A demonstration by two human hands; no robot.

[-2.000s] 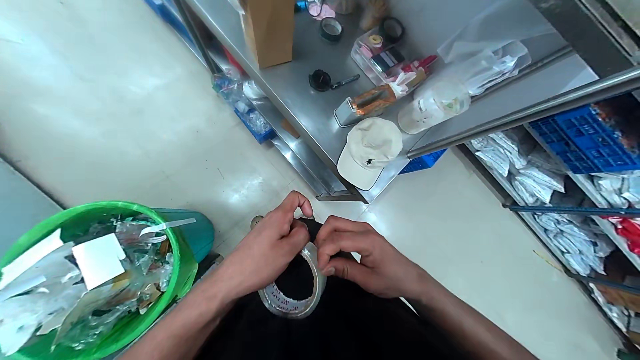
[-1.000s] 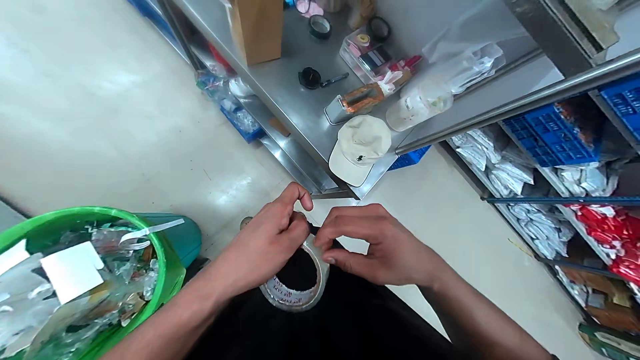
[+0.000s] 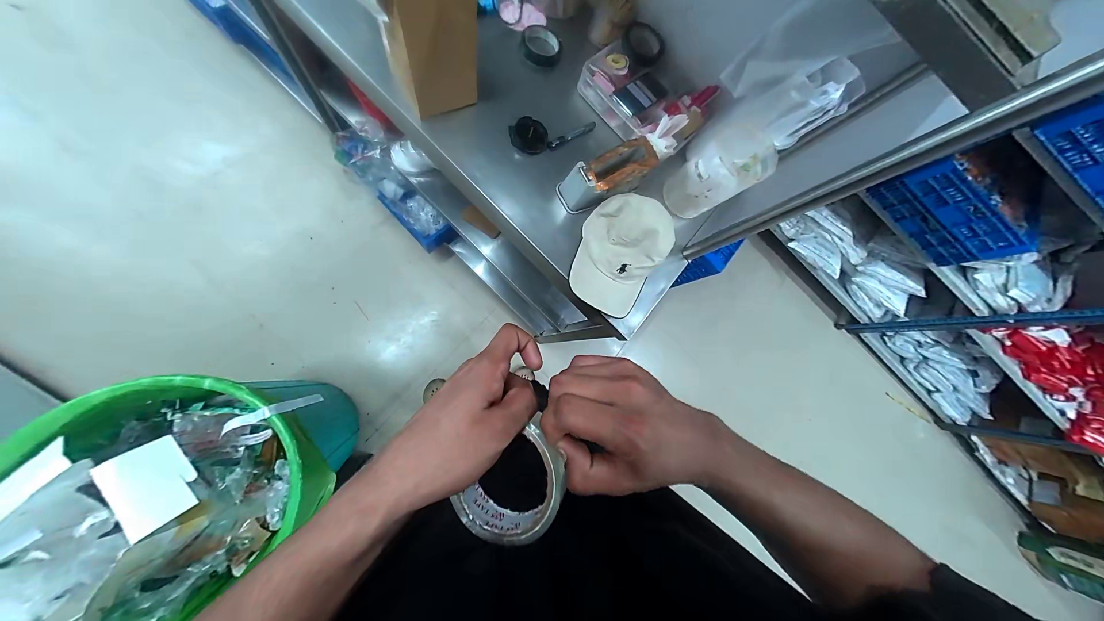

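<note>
A roll of clear packing tape [image 3: 511,522] with a printed cardboard core hangs below my two hands, in front of my black clothing. My left hand [image 3: 474,414] is bent at its upper left, with thumb and forefinger pinched near a small black piece [image 3: 540,395]. Close on the right, my right hand [image 3: 617,423] has its fingers curled at the roll's upper right edge, gripping it. The fingers hide the top of the roll and most of the black piece, so I cannot tell what that piece is.
A steel table [image 3: 509,198] ahead holds a cream cap [image 3: 623,250], a tape dispenser or metal holder [image 3: 580,185], a plastic box of small items [image 3: 634,95], and a brown cardboard box [image 3: 435,60]. A green bin [image 3: 302,466] full of plastic waste stands left. Shelves with blue crates [image 3: 949,211] stand right.
The fingers of my right hand have curled in more tightly beside the roll. My left hand remains pinched at its upper left.
</note>
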